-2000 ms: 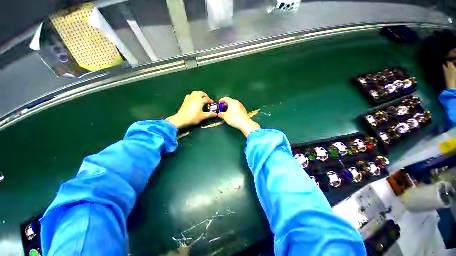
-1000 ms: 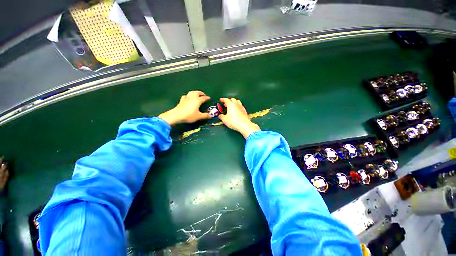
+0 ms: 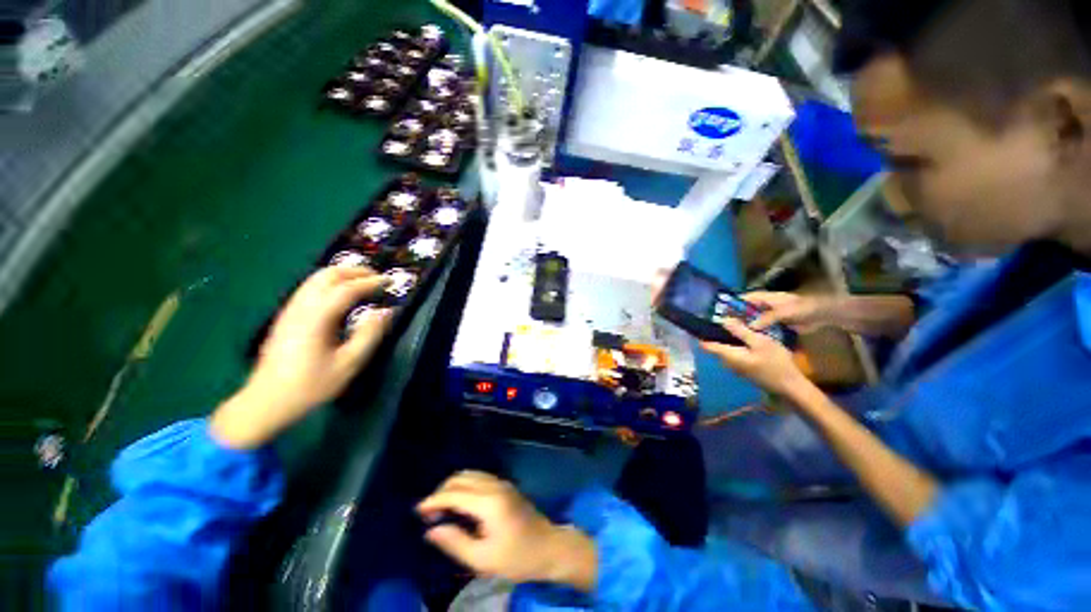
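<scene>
My left hand is over the near end of a black tray on the green surface. Its fingers and thumb are apart around a silver-faced round assembly, with no clear grip seen. More round assemblies sit in two rows in this tray. My right hand is low in the middle, in front of the machine, with its fingers curled. A dark spot shows between thumb and fingers; blur hides whether it is a held part.
The benchtop machine has a white plate, a black block and an orange fixture. More filled trays lie behind. At right a person holds a black handheld controller. A small round part lies far left.
The view has turned right to the machine and the other person. My hands, earlier together on one round assembly, are now apart: left over the tray, right low before the machine.
</scene>
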